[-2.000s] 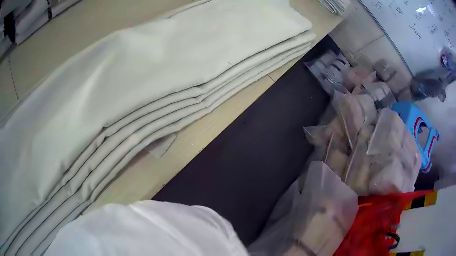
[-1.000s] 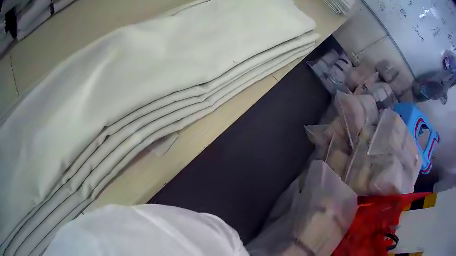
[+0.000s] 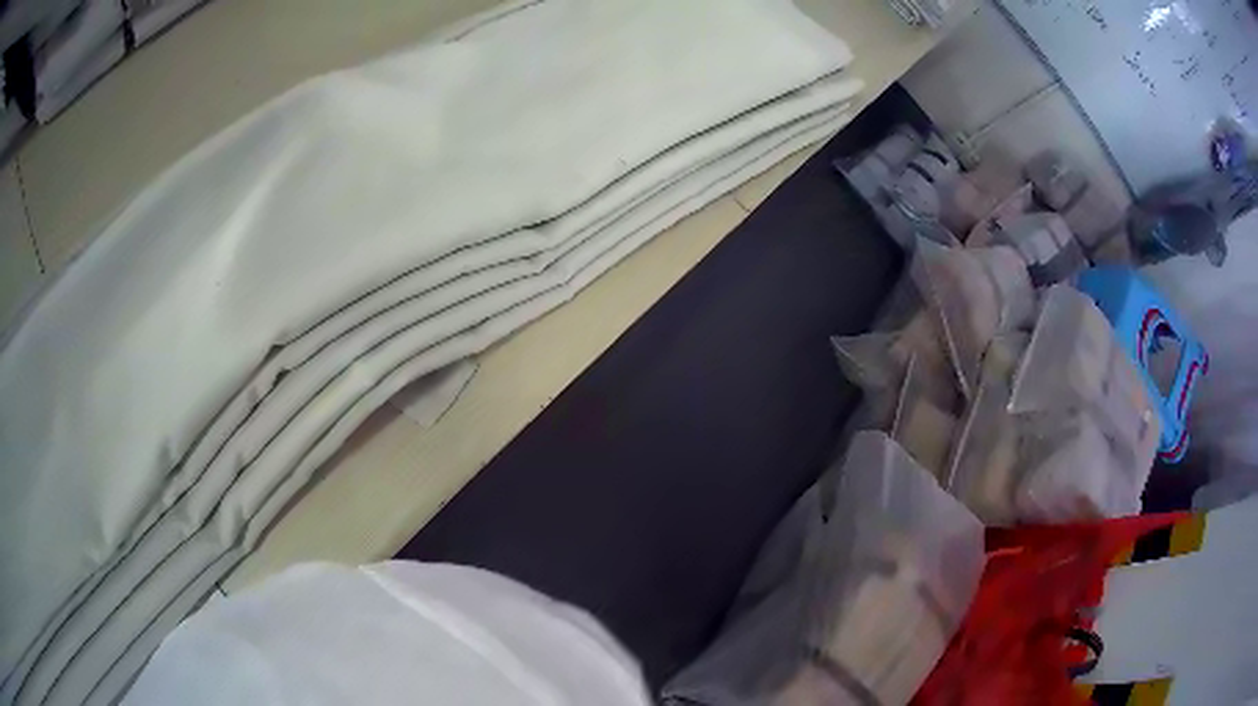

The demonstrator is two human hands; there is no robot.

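Note:
A stack of folded off-white cloth (image 3: 414, 179) lies across the pale tabletop (image 3: 517, 400), its layered folded edges facing the table's front edge. A small pale scrap or tag (image 3: 442, 392) sticks out from under the stack. A rounded white cloth shape (image 3: 400, 641) covers the bottom of the picture; whether it is a sleeve or other clothing, I cannot tell. Neither of my hands is in view.
Clear bags of packed pieces (image 3: 883, 579) stand on the floor right of a dark strip (image 3: 649, 428) beside the table. A red bag (image 3: 1028, 607), a blue plastic item (image 3: 1152, 361) and black-yellow tape (image 3: 1159, 538) are at the right. More folded cloth (image 3: 83, 55) is at top left.
The view has shifted slightly, so the cloth stack and bags sit a little further left and up. The white cloth shape at the bottom has moved slightly left.

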